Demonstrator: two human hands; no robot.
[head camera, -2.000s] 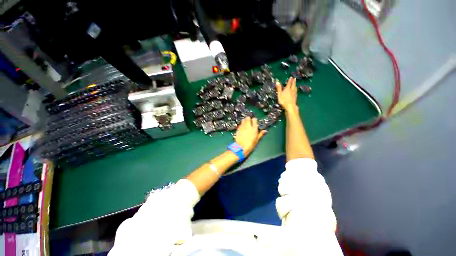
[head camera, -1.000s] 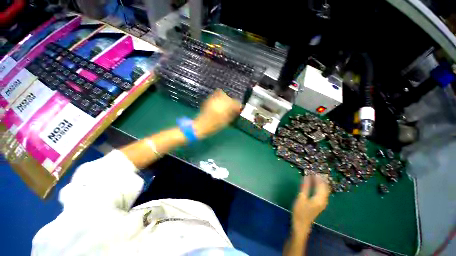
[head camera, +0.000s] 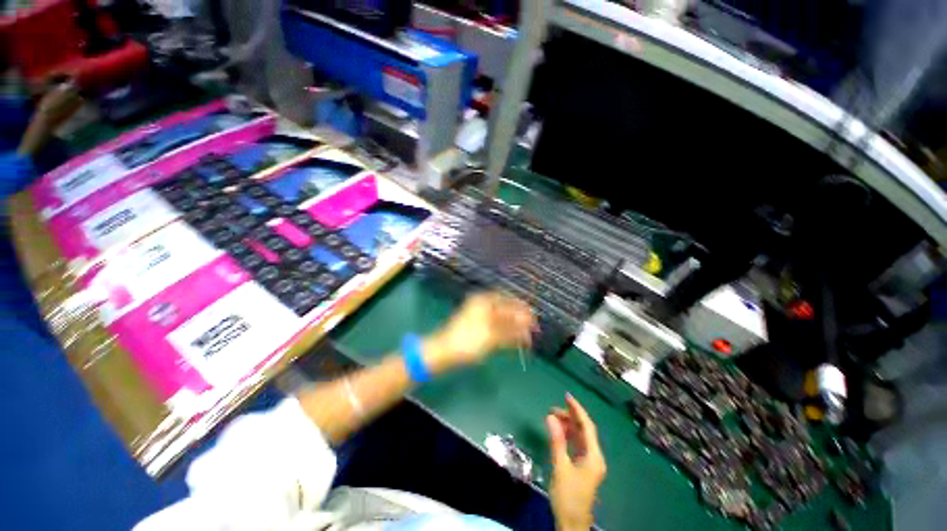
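My left hand (head camera: 486, 327), with a blue wristband, is over the green mat in front of the clear tray stack (head camera: 530, 254). It is blurred, its fingers are curled, and a thin pale line shows below the fingertips; whether it holds something is unclear. My right hand (head camera: 575, 462) is lower right of it, thumb and forefinger apart, with nothing seen between them. A heap of small dark circuit boards (head camera: 727, 441) lies at the right. A small white pile (head camera: 509, 456) lies by the bench's front edge, left of my right hand.
The metal screw feeder (head camera: 628, 342) stands between trays and heap, with a white control box (head camera: 727, 319) behind. A screwdriver-like tool (head camera: 831, 384) is behind the heap. Black part strips (head camera: 275, 239) lie on printed cardboard (head camera: 156, 311) at left. Another person's hand (head camera: 52, 109) shows far left.
The view has swung left, showing more cardboard. Both hands have left the board heap; my left hand is now by the trays and my right hand is over the mat near the white pile.
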